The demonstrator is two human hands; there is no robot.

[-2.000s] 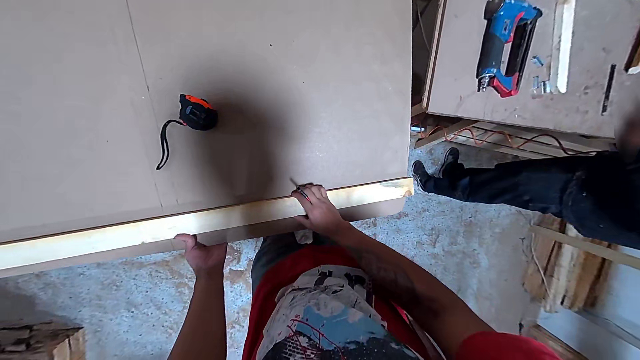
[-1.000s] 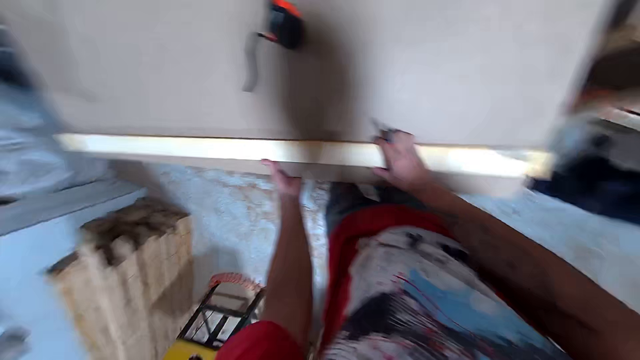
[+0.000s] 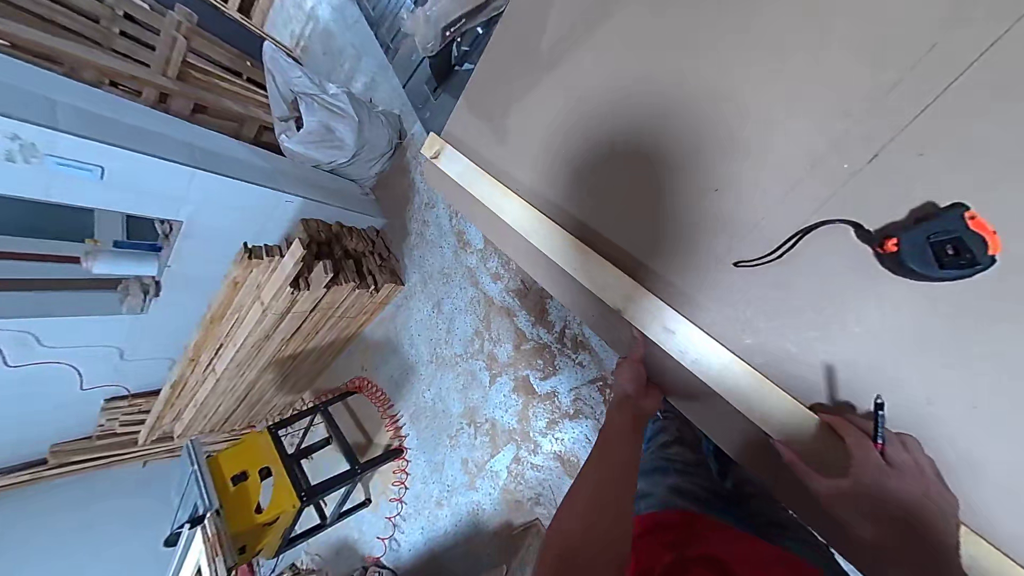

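Note:
A long pale wooden strip point(image 3: 576, 264) lies along the near edge of a large brown board point(image 3: 768, 96). My left hand point(image 3: 636, 380) grips the board's edge beside the strip from below, its fingertips mostly hidden underneath. My right hand point(image 3: 880, 472) rests over the strip farther right, thumb on the near side and fingers on the far side, with a marker pen point(image 3: 879, 424) held upright between its fingers. A black and orange tape measure point(image 3: 944, 242) with a wrist strap lies on the board above my right hand. A thin line is drawn across the board at the upper right.
Stacked wooden slats point(image 3: 280, 328) stand on the floor at the left. Near them are a yellow and black stand point(image 3: 260, 496) and a red coiled air hose point(image 3: 398, 448). A pale sack point(image 3: 328, 120) sits by the wooden pallets point(image 3: 144, 48) at the upper left.
The view has swung far to the left, toward the strip's left end. Both hands stay at the strip and board edge, and the pen remains in my right hand.

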